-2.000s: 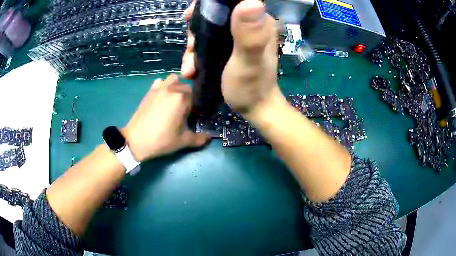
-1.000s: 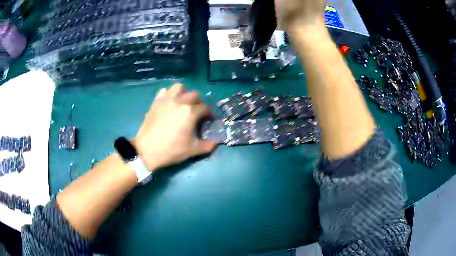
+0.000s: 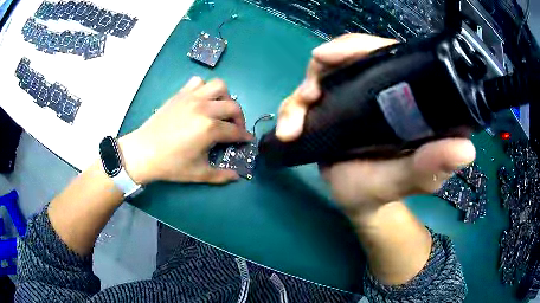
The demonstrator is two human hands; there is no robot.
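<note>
My right hand (image 3: 367,171) is closed around the thick black electric screwdriver (image 3: 367,109), which has a pale label and a cable at its rear. Its narrow end points left, at a small dark circuit board (image 3: 235,158) on the green mat. My left hand (image 3: 204,133) holds this board by its edges with thumb and fingers. A thin wire rises beside the board. The screwdriver's very tip is hard to make out against the board. Another dark board (image 3: 207,50) with a thin wire lies on the mat further back.
Joined board strips (image 3: 50,92) lie in rows on the white sheet (image 3: 118,65) at left. More boards (image 3: 468,192) lie right of my right wrist, near a dark heap (image 3: 520,219) at the far right. Stacked clear trays (image 3: 355,18) stand at the rear.
The view has turned to the left. The screwdriver has come from the feeder at the rear down to the board at my left hand. My left hand is now on a separate board, away from the row.
</note>
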